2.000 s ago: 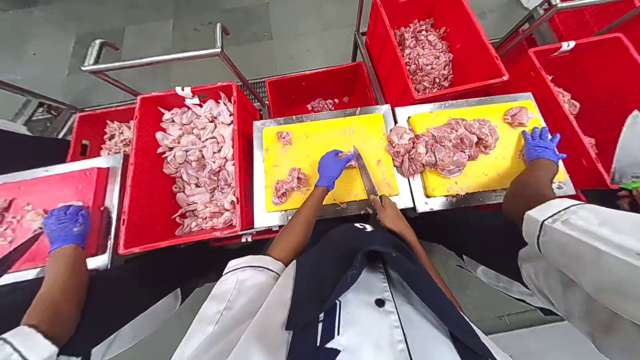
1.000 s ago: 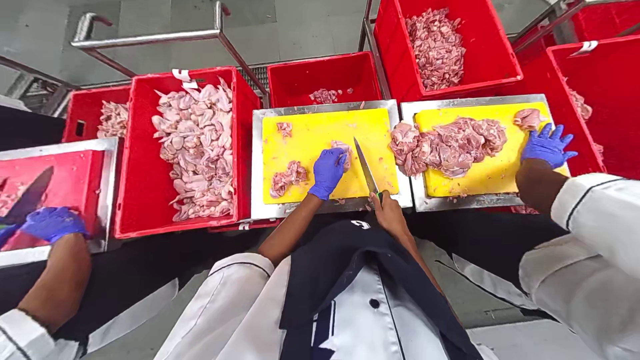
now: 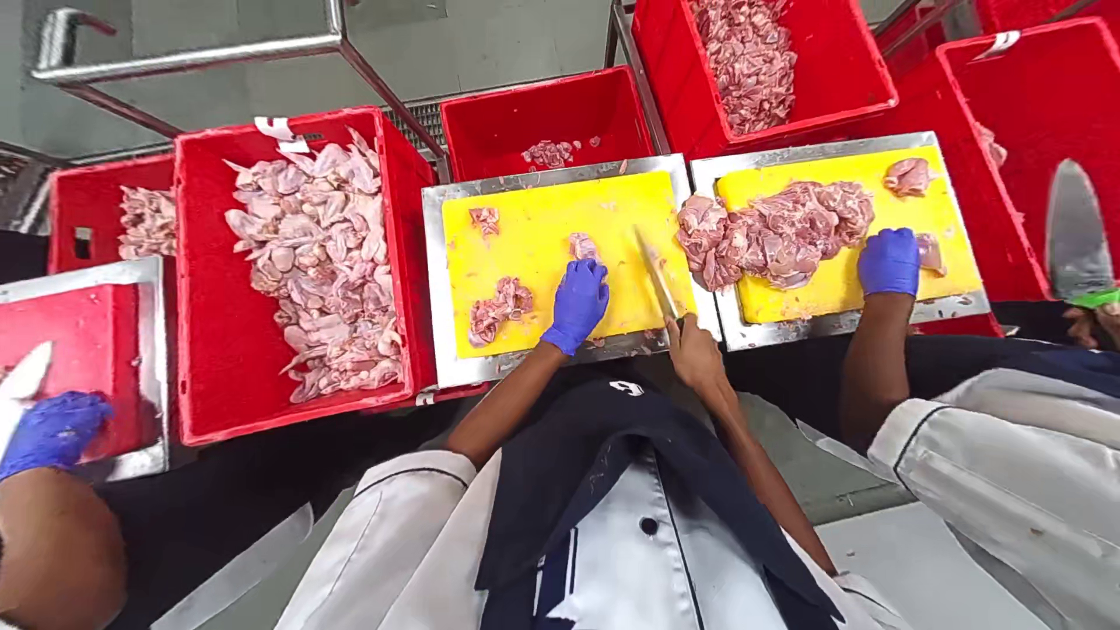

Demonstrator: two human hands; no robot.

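On a yellow cutting board set in a metal tray, my left hand, in a blue glove, has its fingers on a small piece of raw chicken. Whether the fingers grip it or only press it is hard to tell. My bare right hand grips the handle of a knife, whose blade points up and away over the board's right part. Two other lots of meat lie left of my gloved hand: a small piece and a larger cut.
A red crate of chicken pieces stands left; another red crate is behind the board. A co-worker's gloved hand works at the right board beside a meat pile. Another co-worker's gloved hand and knife are far left.
The knife blade was close to my left hand two seconds ago and now stands farther right of it. The right co-worker's gloved hand has moved left, nearer the meat pile.
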